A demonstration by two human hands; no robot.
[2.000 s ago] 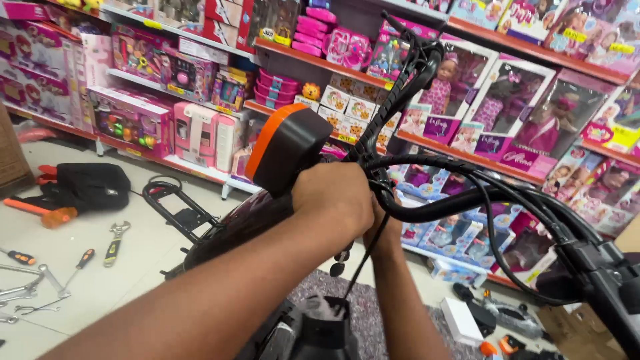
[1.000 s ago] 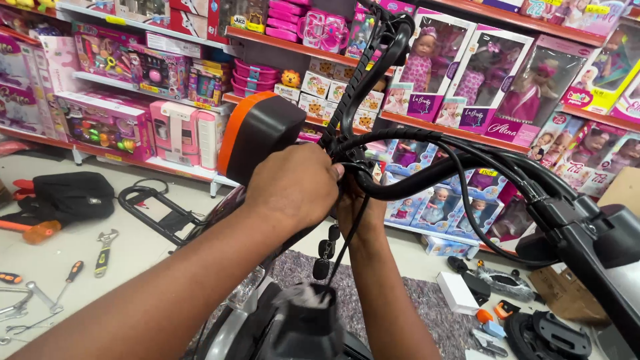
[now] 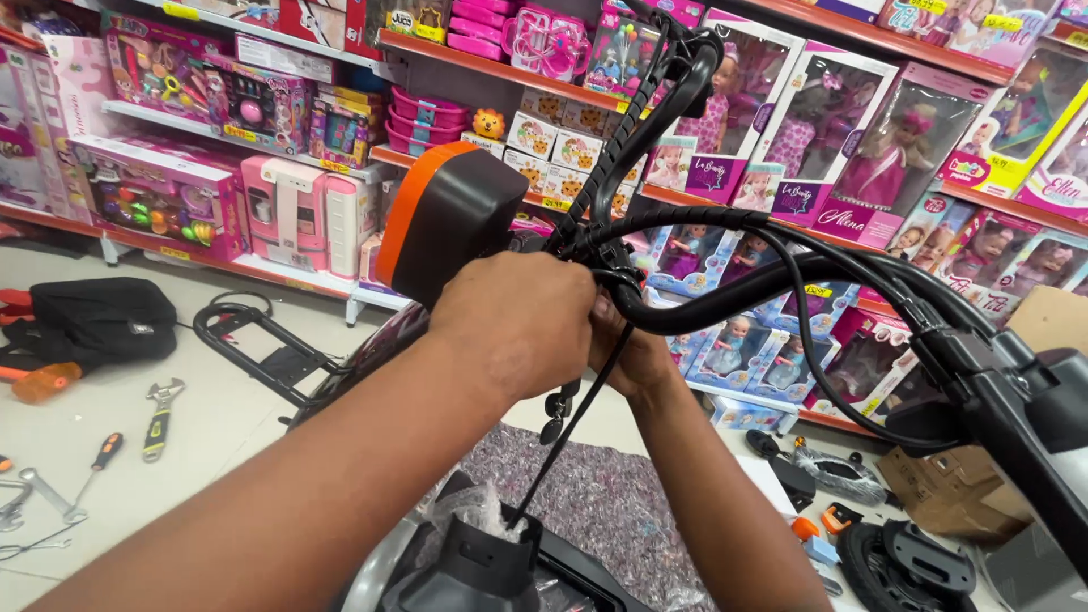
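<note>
Black tubular handlebars with spiral-wrapped cables cross the upper middle and right. Both of my hands are at their central clamp. My left hand is curled beside the black and orange headlight housing; what its fingers hold is hidden. Lower and to the right, my right hand reaches up under the bar, its fingertips mostly hidden. A thin black cable runs from the clamp down into a black plastic column cover. Small dark keys hang below my hands.
An adjustable wrench, a screwdriver, a combination wrench and a black bag lie on the floor at left. Behind stand toy shelves. A grey felt mat, loose black parts and a cardboard box are at right.
The view has shifted somewhat. Both hands stay at the handlebar clamp, with my left hand's fingers curled against it; no grasp or release is plain.
</note>
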